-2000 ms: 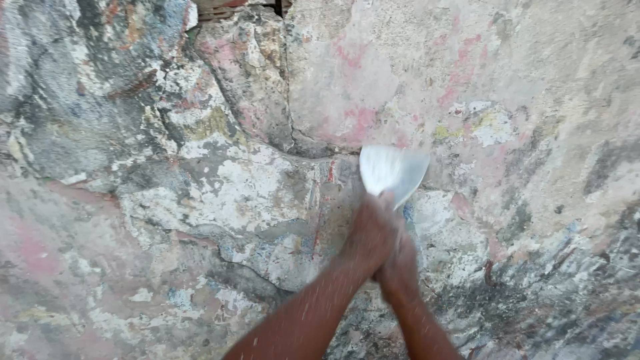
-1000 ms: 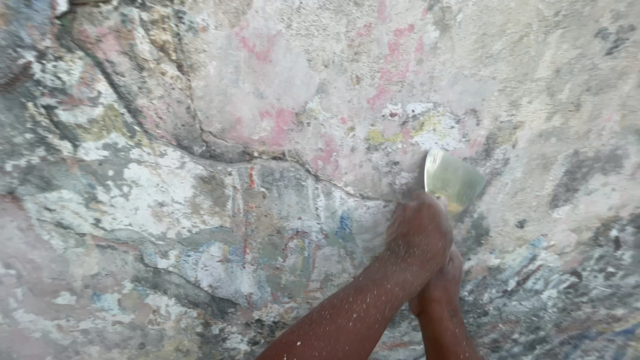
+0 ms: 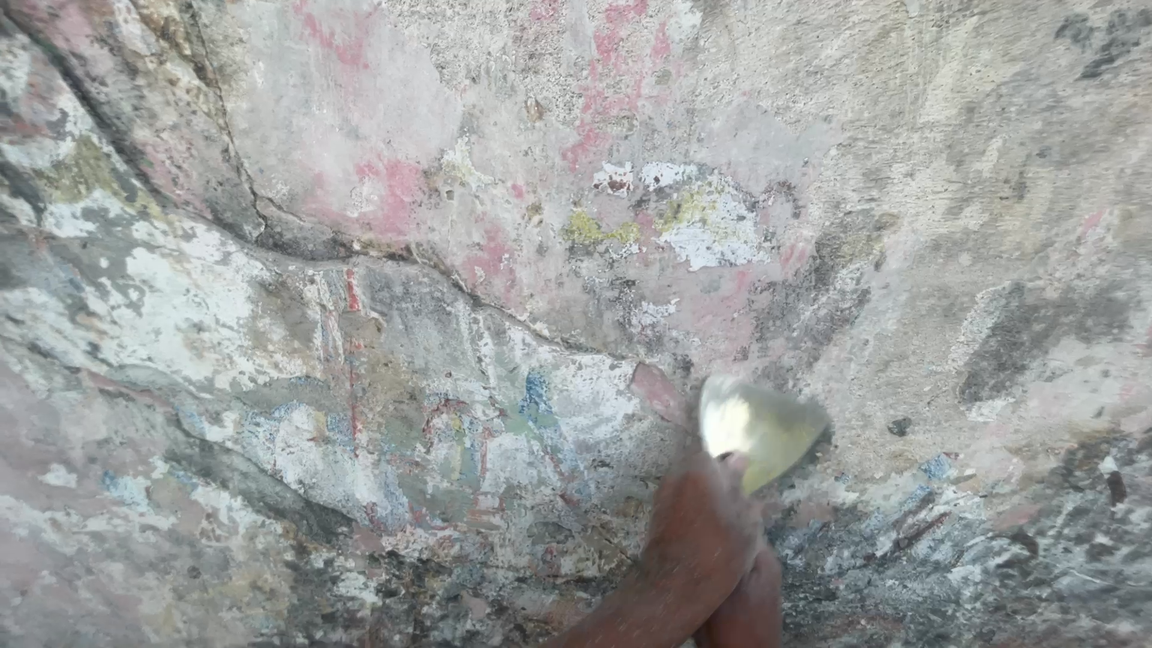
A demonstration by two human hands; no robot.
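A wide-bladed metal scraper (image 3: 760,430) lies against the plaster wall at lower right of centre, its blade pointing up. My left hand (image 3: 700,526) is wrapped around its handle just below the blade, and blurs slightly. Behind and below it, my right hand (image 3: 760,576) is also closed around the handle, mostly covered by the left. The handle itself is hidden by my fingers. Old, patchy plaster (image 3: 540,297) surrounds the blade, with pink, white, yellow and blue paint remnants. A pinkish patch (image 3: 660,393) shows just left of the blade.
A long crack with a raised plaster edge (image 3: 504,310) runs from the upper left down toward the blade. White flaking paint (image 3: 189,297) covers the left side. Dark, rough, streaked plaster (image 3: 972,549) spreads across the lower right, and grey-beige plaster (image 3: 954,180) the upper right.
Both hands have moved right along the wall with the scraper, from beside the crack to beyond the blue-marked area, and now sit lower than the yellow and white patch. The view has shifted right.
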